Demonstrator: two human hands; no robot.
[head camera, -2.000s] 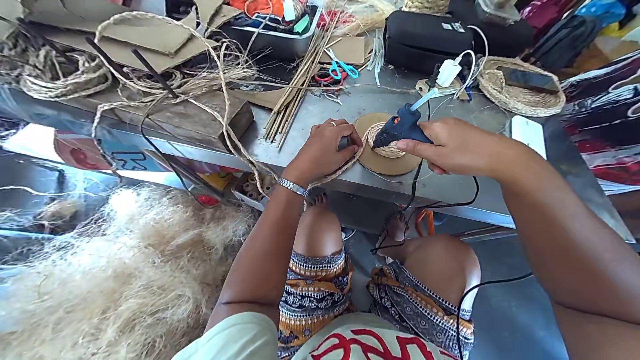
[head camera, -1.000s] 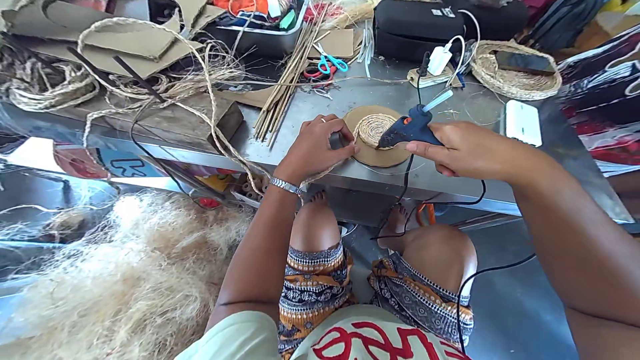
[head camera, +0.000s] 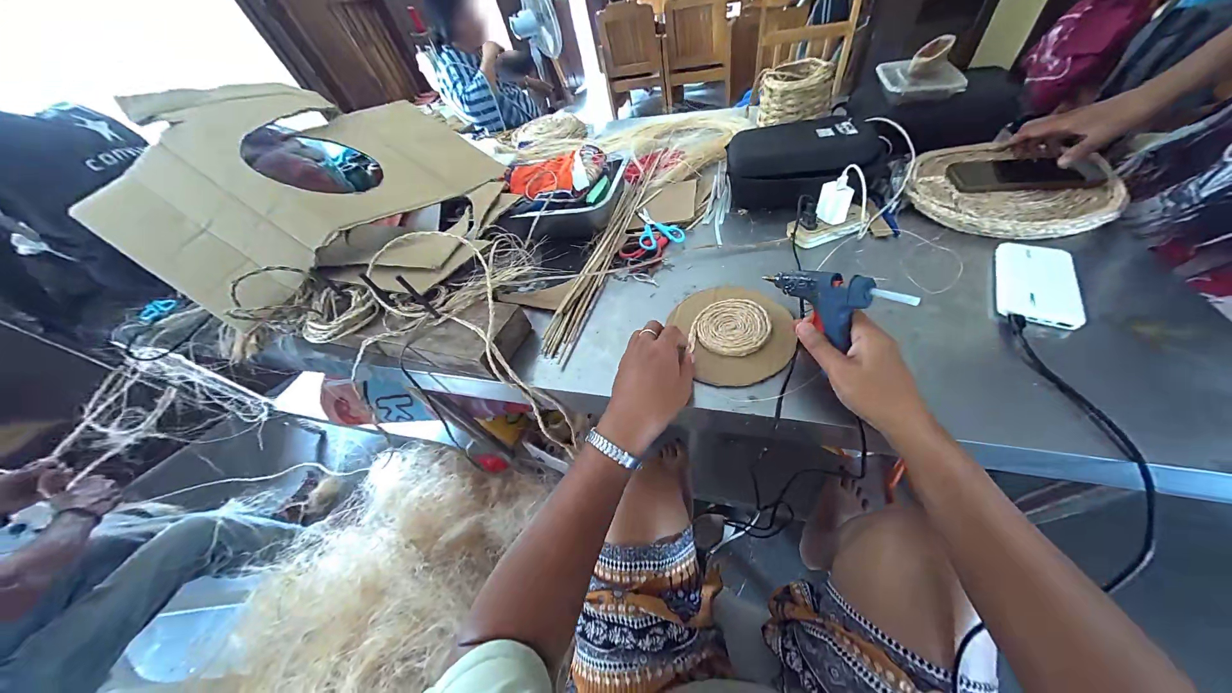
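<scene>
On the metal table lies a round cardboard disc (head camera: 689, 364), with a flat spiral of braided fiber rope (head camera: 732, 327) over its middle. My left hand (head camera: 653, 371) is at the disc's left edge, its fingers closed on the rope's end beside the spiral; the fingertips are partly hidden. In my right hand (head camera: 857, 358) is a blue and black hot glue gun (head camera: 830, 296) with a glue stick out of its rear. Its nozzle points left, above the disc's right edge and apart from the rope.
Thin sticks (head camera: 602, 265), scissors (head camera: 660, 234), a wooden block (head camera: 481, 332) and cut cardboard (head camera: 221, 202) lie leftward. A white power bank (head camera: 1039, 284) is at right. Another person's hand (head camera: 1078, 135) touches a phone on a woven mat (head camera: 1020, 217). Loose fiber (head camera: 385, 568) hangs below left.
My right hand has drawn the glue gun away from the spiral, to the right. My left hand stays at the disc's left side. The view has tilted up.
</scene>
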